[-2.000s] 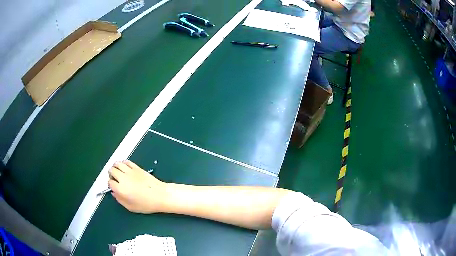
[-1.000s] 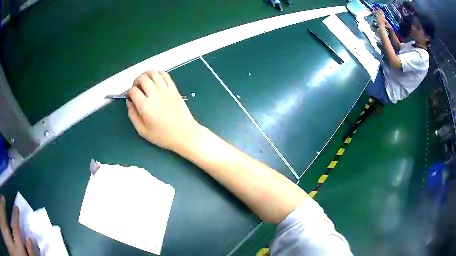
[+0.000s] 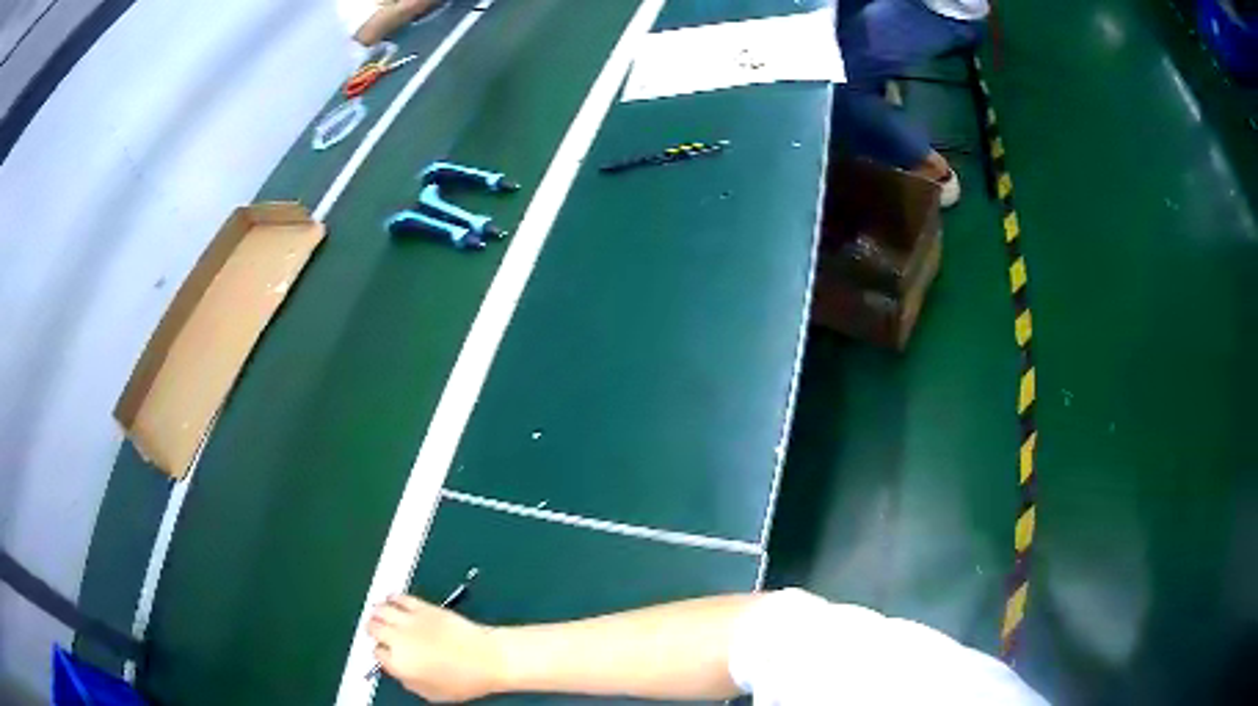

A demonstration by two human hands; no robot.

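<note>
My right hand (image 3: 435,648) is at the bottom, over the pale rail beside the green bench. Its fingers are closed on a slim dark and silver tool (image 3: 461,590), perhaps a craft knife. One end sticks out above the hand, and a thin tip shows below the fingers at the rail. The middle of the tool is hidden by the hand. My left hand is not in view.
Several blue-black devices (image 3: 455,210) lie on the green belt. Beyond are a cardboard tray (image 3: 228,331) and orange-handled scissors (image 3: 370,79). A dark rod (image 3: 662,156) and white paper (image 3: 734,58) lie on the bench. A seated person's leg (image 3: 897,131) and a cardboard box (image 3: 883,262) are beyond its edge.
The view has swung back towards the belt and tray. My left hand and the white sheets have left the picture. My right hand still grips the slim tool and appears lower in view.
</note>
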